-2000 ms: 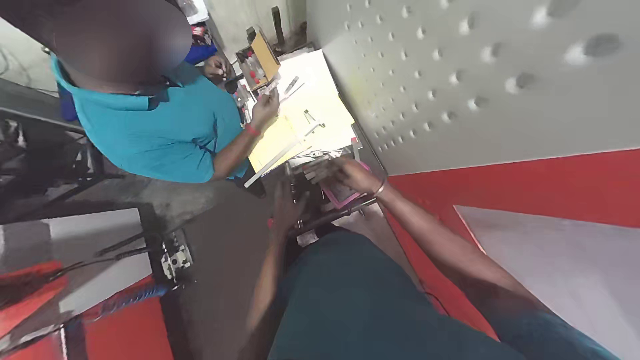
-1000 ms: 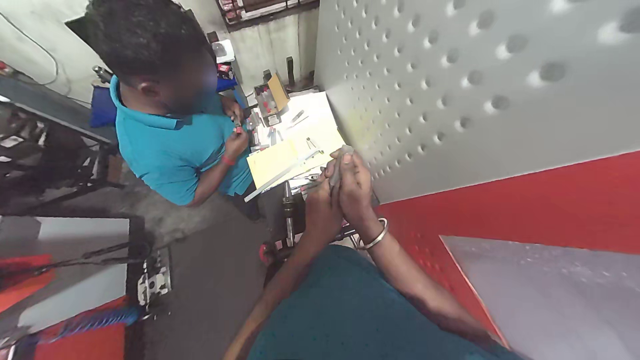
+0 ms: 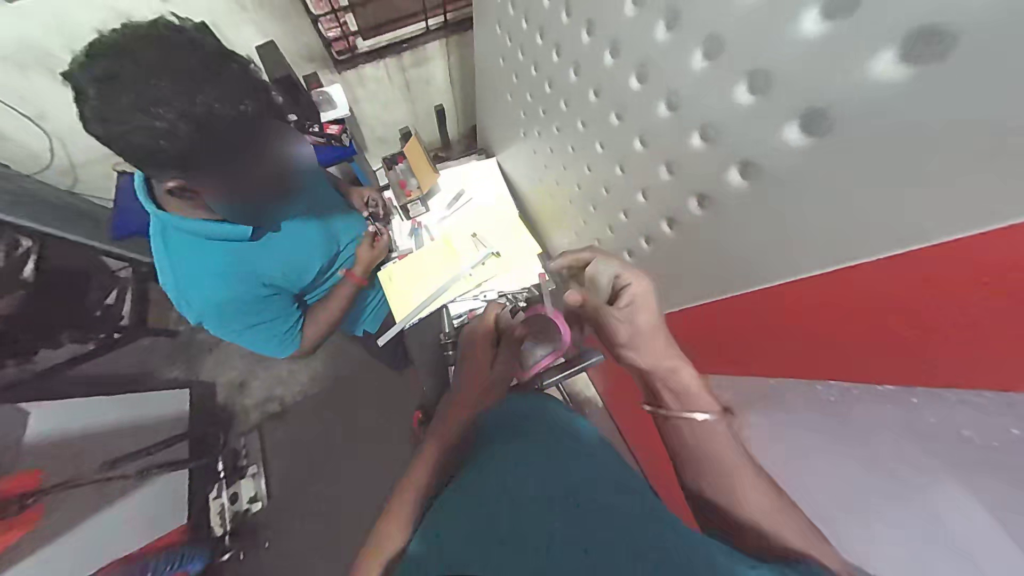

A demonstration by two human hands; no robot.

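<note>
My left hand point(image 3: 490, 352) is at the near end of the paper-covered table, its fingers curled at a small dark piece I cannot make out. Just right of it lies a pink ring-shaped object point(image 3: 565, 334). My right hand point(image 3: 612, 300), with a metal bangle on the wrist, is raised to the right of the pink ring; its fingers are bent and whether a small thing is between them is unclear. Small metal tools point(image 3: 480, 301) lie beyond my left hand. A long metal ruler or strip point(image 3: 436, 298) rests slantwise on yellow paper point(image 3: 408, 276).
A co-worker in a blue shirt point(image 3: 240, 280) stands at the left of the table, both hands at a small item. An open cardboard box point(image 3: 420, 168) with small items stands at the far side. A dimpled grey panel point(image 3: 608, 144) with a red band rises on the right.
My hands, together in front of the table a second ago, are now apart. The right one has moved to the right of the left, and the pink ring shows between them.
</note>
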